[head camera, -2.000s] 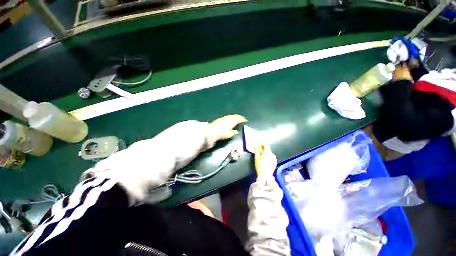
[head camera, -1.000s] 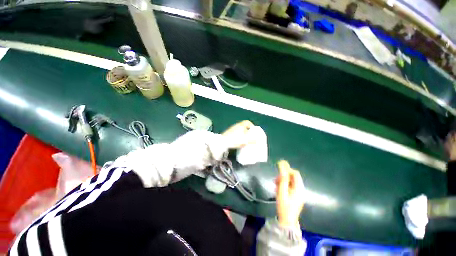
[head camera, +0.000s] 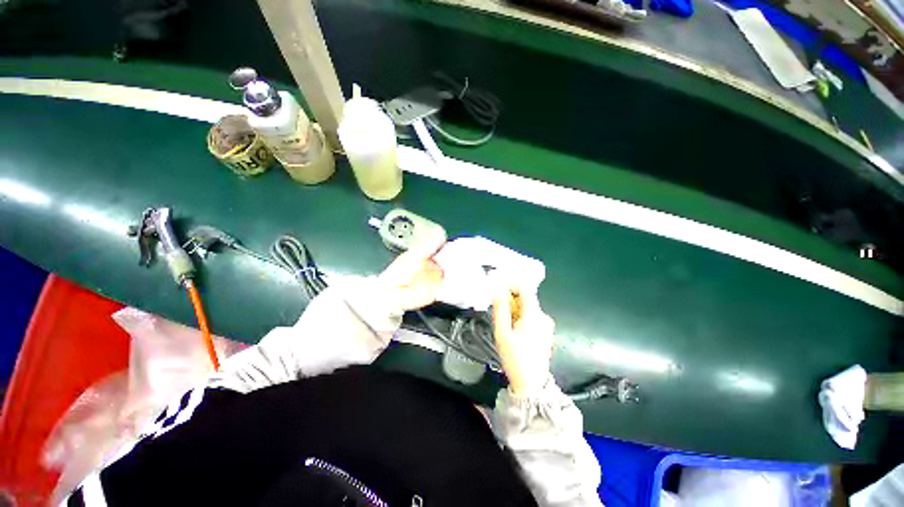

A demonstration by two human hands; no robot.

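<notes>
A white wiping cloth (head camera: 486, 269) is spread between my two hands above the green bench. My left hand (head camera: 418, 275) holds its left side. My right hand (head camera: 520, 322) holds its lower right part; whether that hand has anything else in it is hidden. A grey socket unit (head camera: 463, 364) with a bundled cord lies below the cloth, partly covered by my right hand. Its mains plug (head camera: 620, 389) lies to the right of my right wrist. Another grey socket unit (head camera: 411, 231) lies just beyond my left hand, its recessed outlet facing up.
A squeeze bottle (head camera: 371, 149), pump bottle (head camera: 293, 139) and printed cylinder (head camera: 240, 146) stand by the post. An air blow gun (head camera: 166, 243) lies left. One more unit (head camera: 416, 103) lies beyond the white rail. A red crate (head camera: 40, 366) and blue bin (head camera: 662, 475) sit below.
Both hands have come together on the cloth, which only my left hand held one second ago. It is now spread wider. The plug near my right wrist has come into view.
</notes>
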